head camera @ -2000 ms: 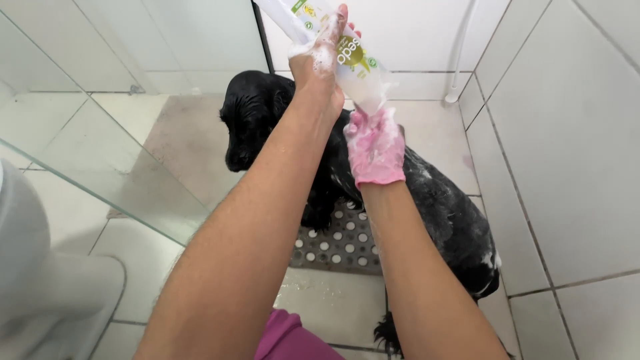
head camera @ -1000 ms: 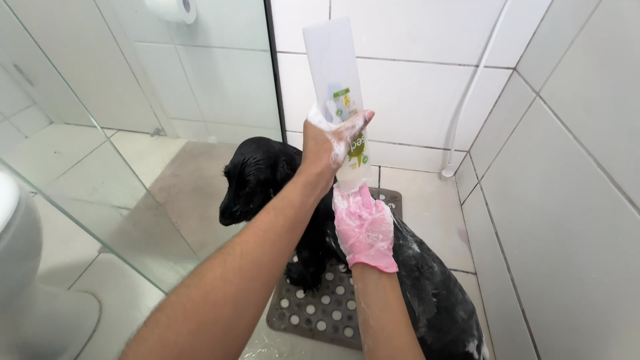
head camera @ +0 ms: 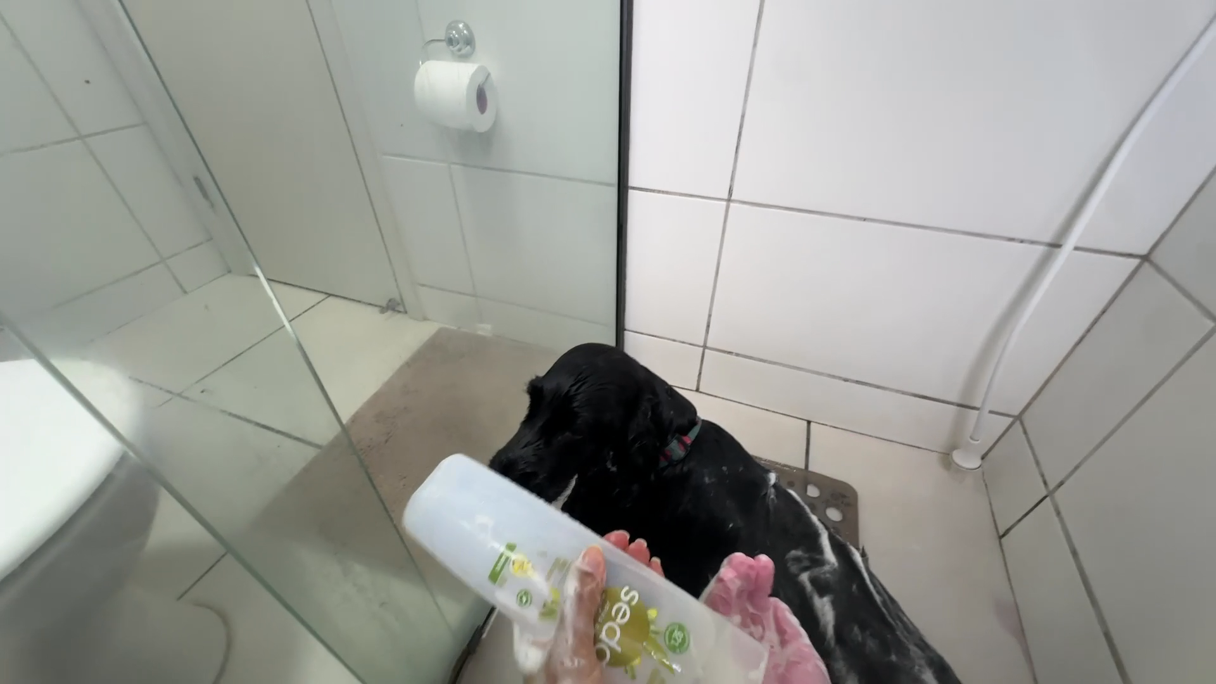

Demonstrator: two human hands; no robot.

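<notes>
My left hand (head camera: 575,617), bare and sudsy, grips a translucent white plastic bottle (head camera: 484,532) with a green and yellow label. The bottle lies slanted, its base end up and to the left. My right hand (head camera: 765,617) wears a pink glove coated in foam and is cupped beside the lower right end of the bottle; whether it touches the bottle is hard to tell. Just beyond both hands is a wet black dog (head camera: 731,494) with streaks of lather along its back and a collar (head camera: 680,445) at its neck. Its head faces left.
A perforated grey-brown mat (head camera: 841,494) shows behind the dog. Glass shower panels (head camera: 313,399) stand at left, with a toilet (head camera: 57,456), a brown rug (head camera: 418,408) and a toilet paper roll (head camera: 456,95) beyond. A white hose or pipe (head camera: 1054,261) runs down the tiled wall.
The bottle has gone from nearly upright to slanted, lower in view, still in my left hand. My gloved right hand is lower too. The view has tilted up and left.
</notes>
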